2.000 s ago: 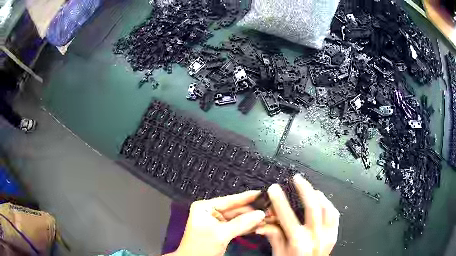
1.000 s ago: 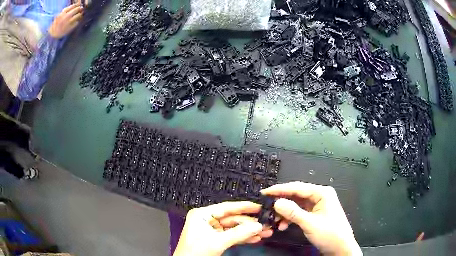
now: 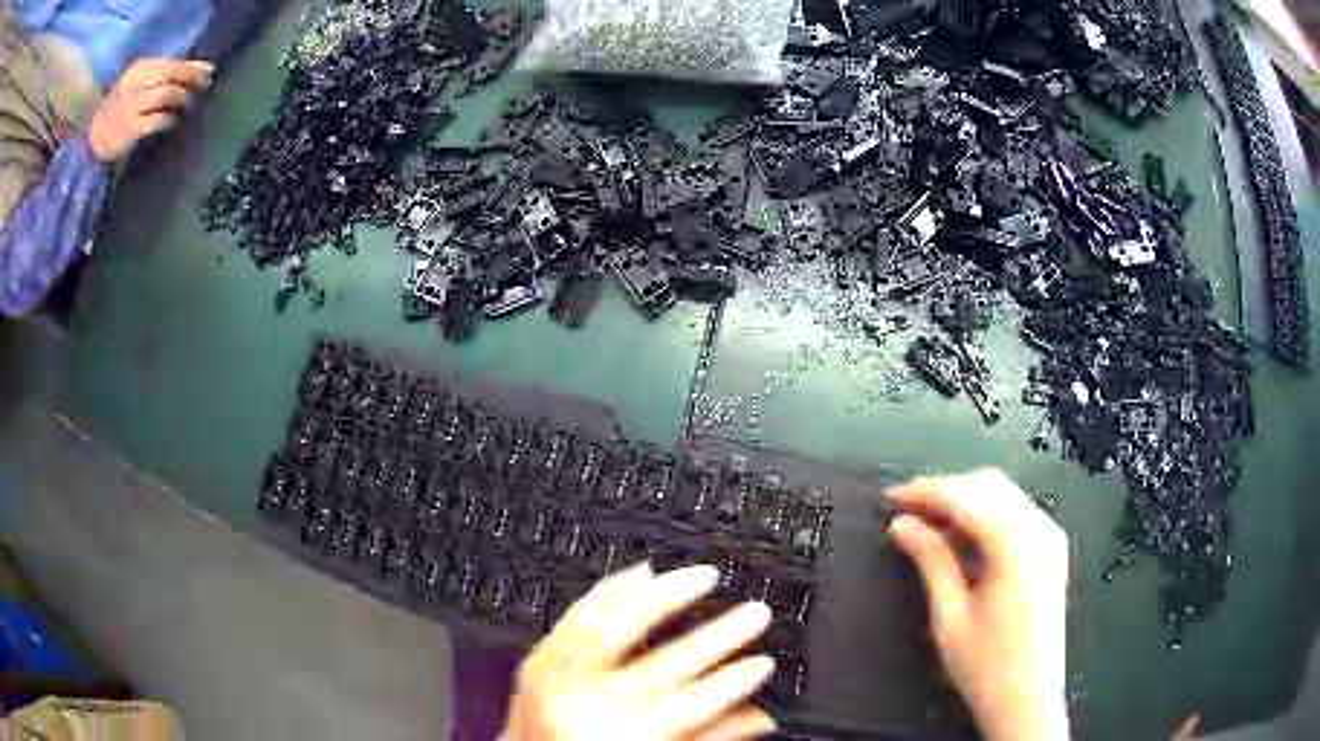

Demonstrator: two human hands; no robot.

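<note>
Black assembled units with small shiny centres lie in close rows point(image 3: 478, 492) on a dark mat, in front of me. My left hand point(image 3: 644, 659) is over the right part of the rows, palm down, fingers spread, slightly blurred; no part shows in it. It hides some units. My right hand point(image 3: 999, 594) is right of the rows, thumb and index fingertips close together. A tiny dark spot shows at its fingertips; I cannot tell if it is a held part. Loose black housings point(image 3: 623, 188) lie in a heap behind the rows.
Tiny silver pieces point(image 3: 840, 326) are scattered behind my right hand. A clear bag of metal parts point(image 3: 659, 36) stands at the back. Smaller black parts are heaped left point(image 3: 340, 145) and right point(image 3: 1144, 391). Another person's hand point(image 3: 145, 109) and blue sleeve are at upper left.
The black unit held between both hands is no longer seen there. My hands have parted: the left is spread over the rows, the right has moved right. The other person's hand has moved down and left.
</note>
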